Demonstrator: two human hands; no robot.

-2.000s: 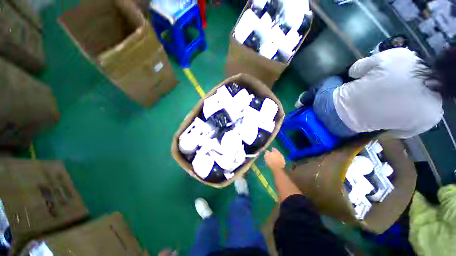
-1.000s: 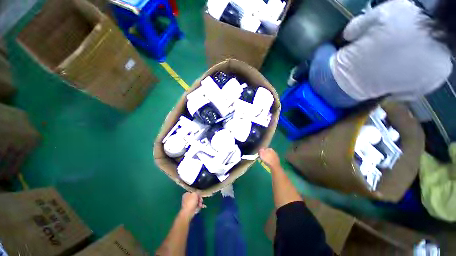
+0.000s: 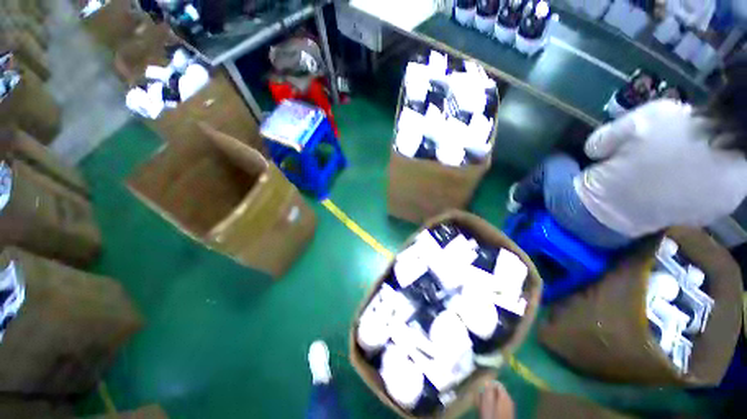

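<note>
An open brown carton (image 3: pixel 363 348) full of camera units (image 3: pixel 446 335) with white bodies and black round heads stands at the lower centre. A pale strip (image 3: pixel 489 358) lies by its near right rim. My right hand (image 3: pixel 495 403) is at that rim, cut off by the bottom edge and blurred; its fingers appear closed on the rim. My left hand is not in view.
An open carton (image 3: pixel 282 217) and blue stool (image 3: pixel 303 155) stand left of a yellow floor line. Filled cartons stand behind (image 3: pixel 434 186) and right (image 3: pixel 606 327). A seated person (image 3: pixel 655 172) is close on the right. More cartons line the left.
The view has shifted, showing more bench at the top. The carton appears lower and further right. My left hand, on the carton rim one second ago, has left the picture.
</note>
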